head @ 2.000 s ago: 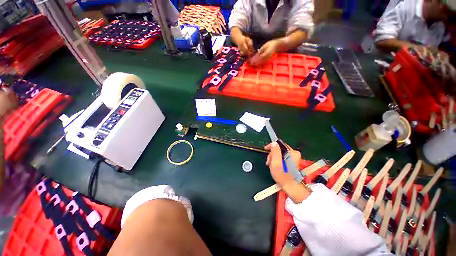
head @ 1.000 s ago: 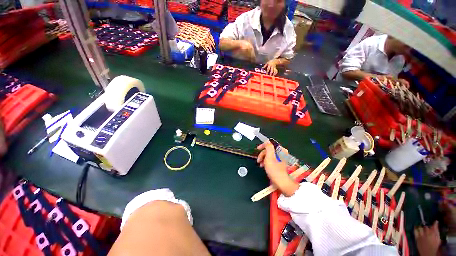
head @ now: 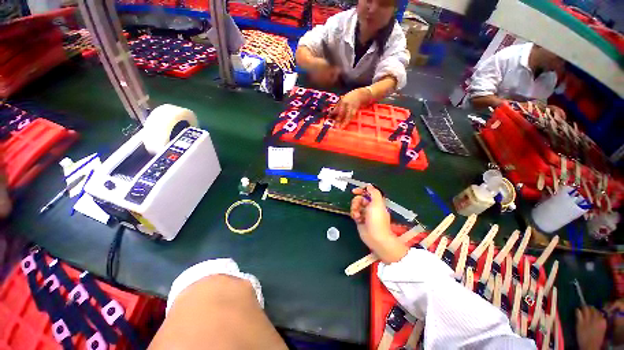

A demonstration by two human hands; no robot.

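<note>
My right hand (head: 371, 215) reaches in from the lower right, fingers closed around the middle of a grey-strap watch (head: 402, 210). One pale strap end points up-left past the fingers, the other down-right. The watch case is mostly hidden by the hand. A small blue piece shows at the fingers; whether it is a tool I cannot tell. My left hand is not visible. A bare-skin shape with a white edge fills the bottom centre, with no fingers showing.
A red-orange tray of beige-strap watches (head: 491, 273) lies right of my hand. Tape dispenser (head: 171, 181) and yellow ring (head: 243, 216) are left. White slips (head: 280, 158), a narrow strip (head: 308, 203) and clear disc (head: 332, 234) lie nearby. A co-worker (head: 359, 51) sits opposite, behind another tray (head: 366, 133).
The view has turned right and up since the first frame. My right hand still grips the watch, its wrist more upright. The co-worker's hand has moved left over the far tray.
</note>
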